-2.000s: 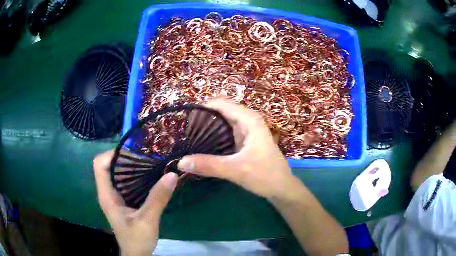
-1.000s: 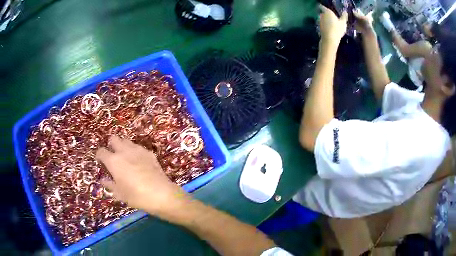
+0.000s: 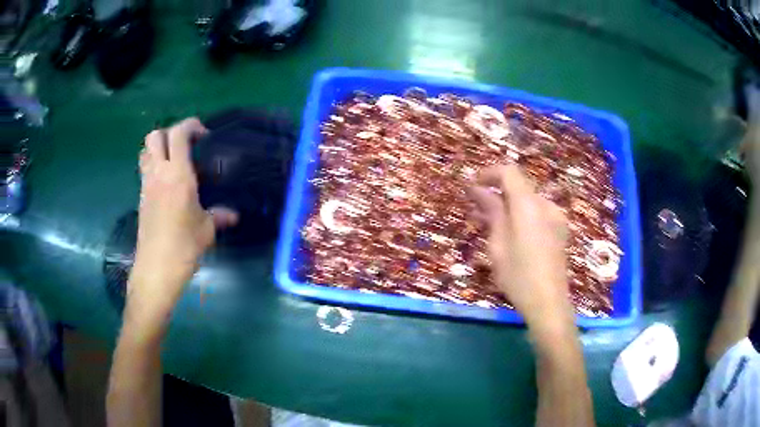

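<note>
The blue tray [image 3: 460,312] heaped with copper-coloured rings [image 3: 400,192] lies in front of me. My right hand [image 3: 525,238] is over the right half of the heap, fingers bent down at the rings; blur hides whether it holds one. My left hand [image 3: 179,188] is left of the tray at the left edge of dark fan grilles [image 3: 250,175], thumb and fingers apart, with no clear grip. A loose ring [image 3: 335,318] lies on the bench below the tray's front rim.
Another dark grille [image 3: 119,260] shows beside my left wrist. Ringed grilles [image 3: 669,229] lie right of the tray. A white plastic piece [image 3: 646,364] is near its front right corner. Dark fan parts [image 3: 262,21] lie across the green bench. Another person's arm [image 3: 740,275] is at the right edge.
The grille held in both hands two seconds ago is out of them. The view has swung back left since one second ago, bringing my left hand in. My right hand is still over the rings.
</note>
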